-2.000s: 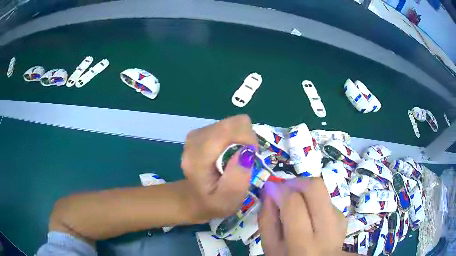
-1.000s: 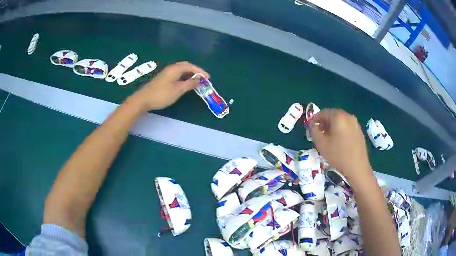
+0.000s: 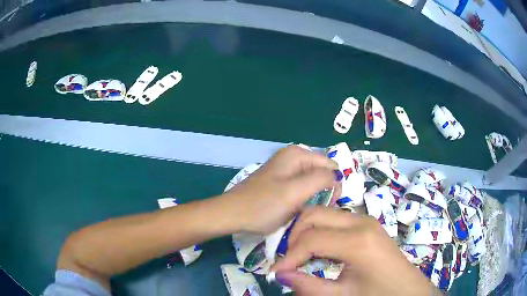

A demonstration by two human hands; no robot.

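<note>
My left hand is closed around the upper end of a white housing shell over the pile. The shell's open side shows a green circuit board and a bright blue block. My right hand is at the shell's lower part, partly covering it. Its thumb and forefinger meet at a tiny pale tip, perhaps a plug connector. The wires are too blurred to make out. A pile of printed white shells lies beneath and right of my hands.
The dark green belt carries shells and flat covers at left, and others at right. A pale metal rail edges it. A partly hidden shell lies behind my left forearm. A clear plastic bag is far right.
Both hands have come back from the belt to the pile, my left hand bringing a shell. The shell my right hand was at now lies uncovered on the belt. The view has shifted.
</note>
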